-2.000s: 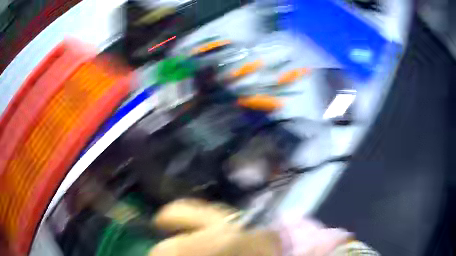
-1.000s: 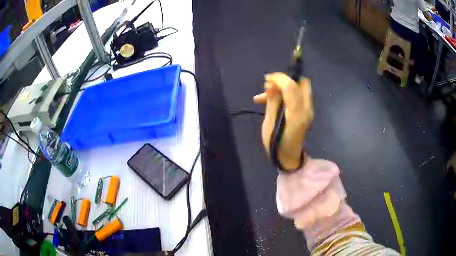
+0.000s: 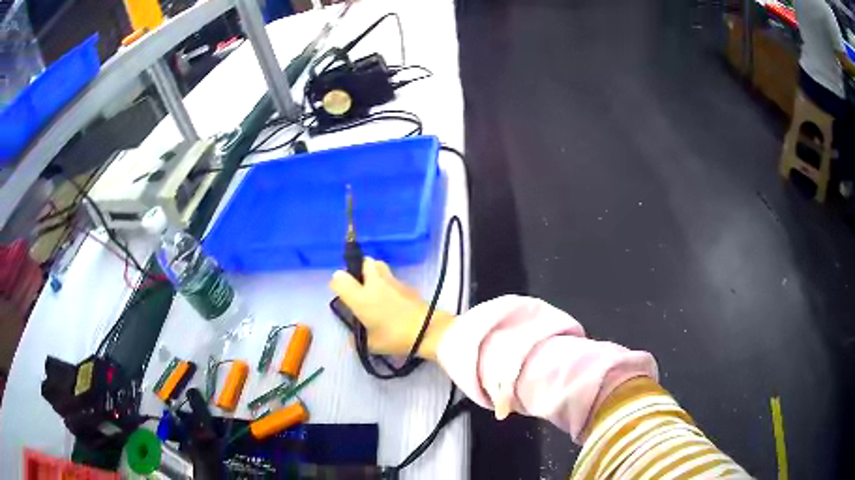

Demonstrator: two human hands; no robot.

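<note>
My right hand is bare, with a pink cuff, and holds the soldering iron by its black handle. The iron's metal tip points up and away in front of the blue plastic bin. The iron's black cord loops under my wrist. The hand covers most of the mobile phone on the white bench. My left hand is not in the picture.
Several orange cells with green strips lie left of my hand. A water bottle lies tilted beside the bin. A solder spool, black sheet and red tray are at the lower left. A person is at upper right.
My right hand has moved with the iron from over the dark floor, left over the bench and phone. The view has turned, so the bench sits further right in the picture.
</note>
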